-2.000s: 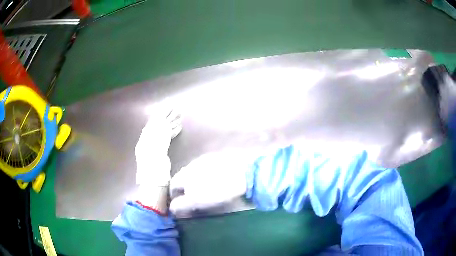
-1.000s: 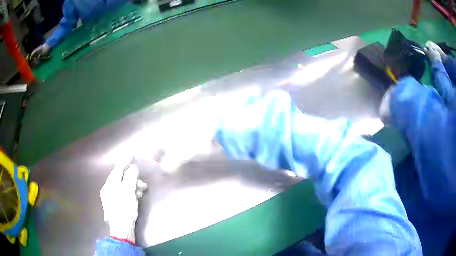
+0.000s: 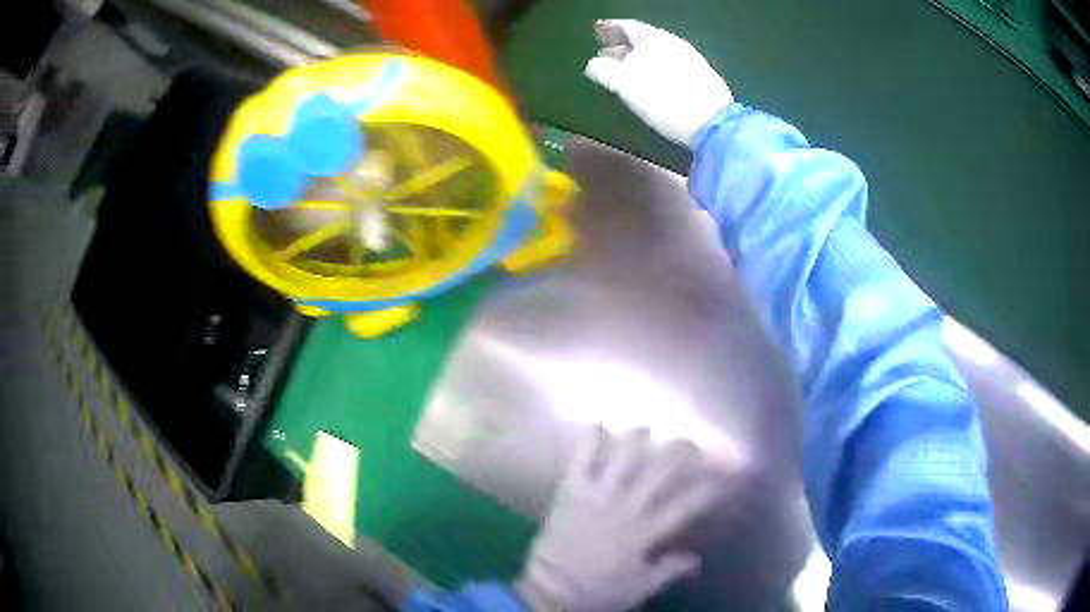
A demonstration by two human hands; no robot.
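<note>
The bare grey metal sheet (image 3: 645,275) lies over the green bench and shines with strong glare. My left hand (image 3: 622,520), in a white glove, lies over the near left part of the sheet, fingers spread, holding nothing visible. My right hand (image 3: 660,78), also gloved, is beyond the sheet's far edge over the wide green surface (image 3: 837,84). Its fingers are curled, and whether something small is between them cannot be told. My right sleeve crosses over the sheet and hides part of it.
A yellow fan with blue trim (image 3: 516,144) stands at the sheet's left end, by a blurred orange-red post (image 3: 442,30). A pale yellow label (image 3: 331,484) is on the green bench edge. Black open bins (image 3: 167,263) and a floor with yellow-striped lines lie to the left.
The view has swung left, so the fan is larger and nearer the middle. My right hand has moved from above the sheet to the green surface beyond. My left hand's fingers are more spread.
</note>
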